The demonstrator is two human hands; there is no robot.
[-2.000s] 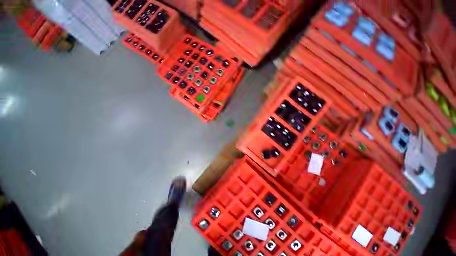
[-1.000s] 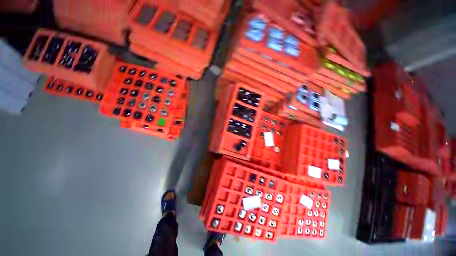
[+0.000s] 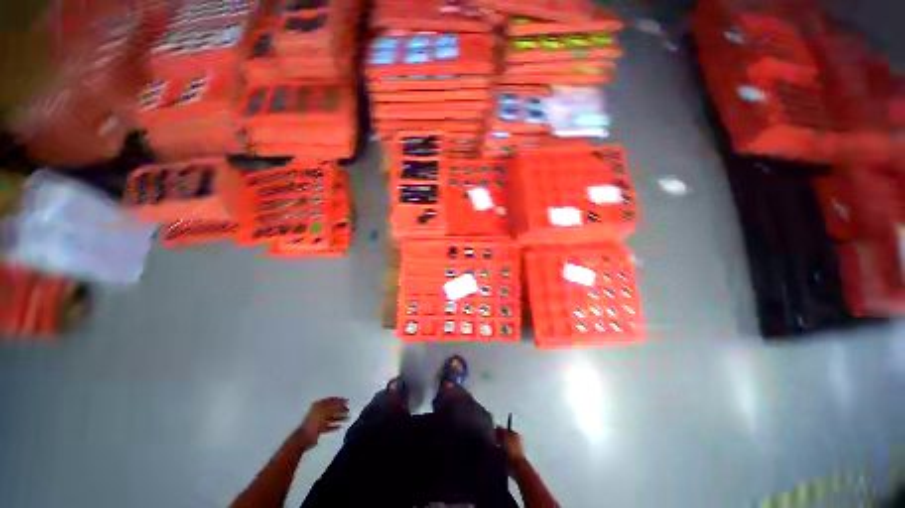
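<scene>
My left hand (image 3: 323, 420) hangs at my left side over the floor, fingers apart and empty. My right hand (image 3: 509, 440) is at my right side with a thin dark pen (image 3: 510, 422) sticking up from it. In front of my feet lies a red-orange compartment tray (image 3: 428, 288) with small parts and a paper slip (image 3: 460, 288). Beside it is another parts tray (image 3: 552, 306) with a slip (image 3: 580, 274). Behind them are a tray with black parts (image 3: 405, 213) and a tray with two slips (image 3: 576, 159). Neither hand touches a tray.
Tall tray stacks stand behind, one with light-blue housings (image 3: 415, 49), one with lime-green housings (image 3: 562, 42). White count sheets (image 3: 579, 111) lie on a stack. More trays are at left, near a pale sheet-like thing (image 3: 84, 228). A black pallet (image 3: 789, 243) is at right.
The view has swung round and straightened, so the trays now lie ahead of my feet. Both my hands have come into view. The trays look unchanged.
</scene>
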